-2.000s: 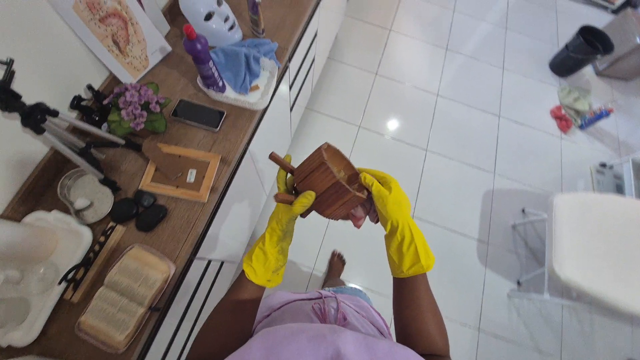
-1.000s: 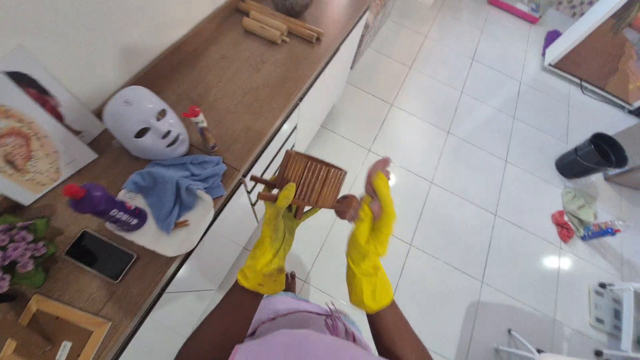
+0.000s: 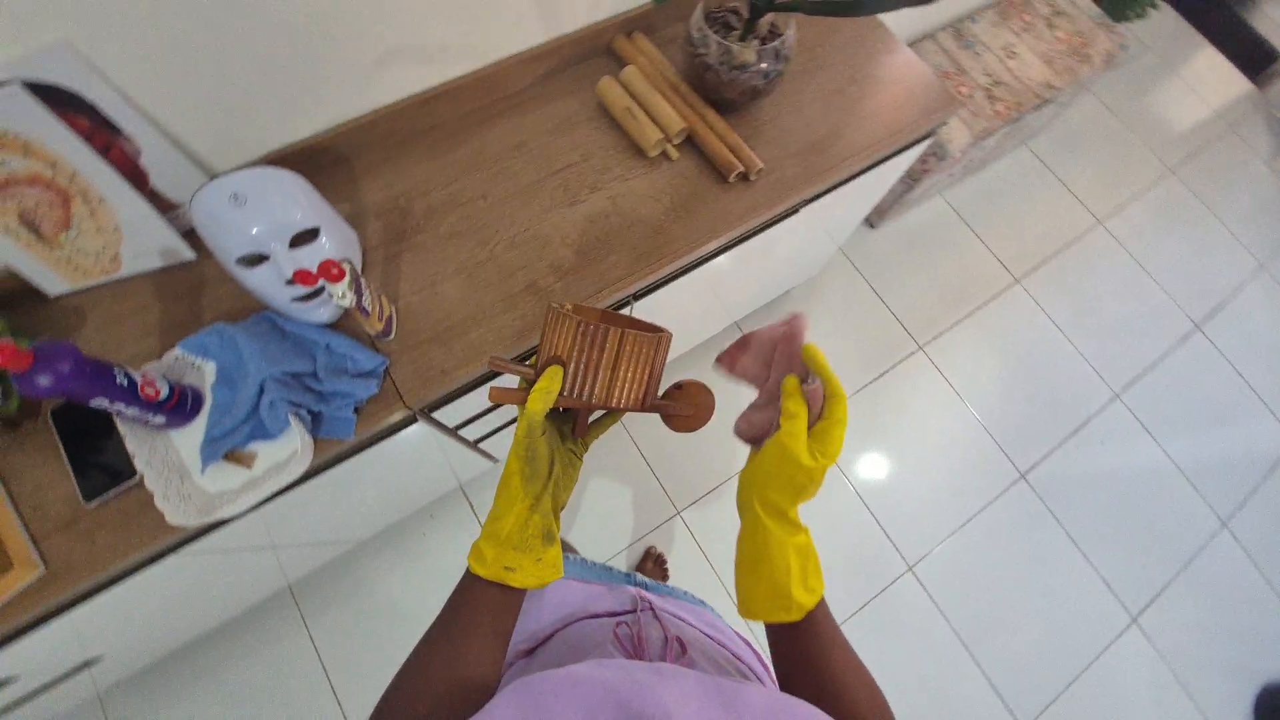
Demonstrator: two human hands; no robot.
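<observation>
My left hand (image 3: 535, 465), in a yellow rubber glove, grips a small wooden wheelbarrow-shaped planter (image 3: 605, 358) by its underside near the handles. The planter has ribbed sides, two handles at left and a round wheel at right. My right hand (image 3: 795, 480), gloved the same way, holds a bunched pink cloth (image 3: 768, 375) to the right of the wheel, apart from the planter. Both hands are above the floor, in front of the sideboard.
The wooden sideboard (image 3: 470, 220) bears a white face mask (image 3: 280, 240), a small bottle (image 3: 372, 308), a blue cloth (image 3: 275, 375) on a white tray (image 3: 180, 480), a purple bottle (image 3: 105, 385), a phone (image 3: 92, 452), bamboo pieces (image 3: 690, 105) and a glass plant pot (image 3: 740, 55).
The right hand, close against the planter two seconds ago, is now apart from it with the cloth. The view has swung along the sideboard, showing the bamboo and plant pot.
</observation>
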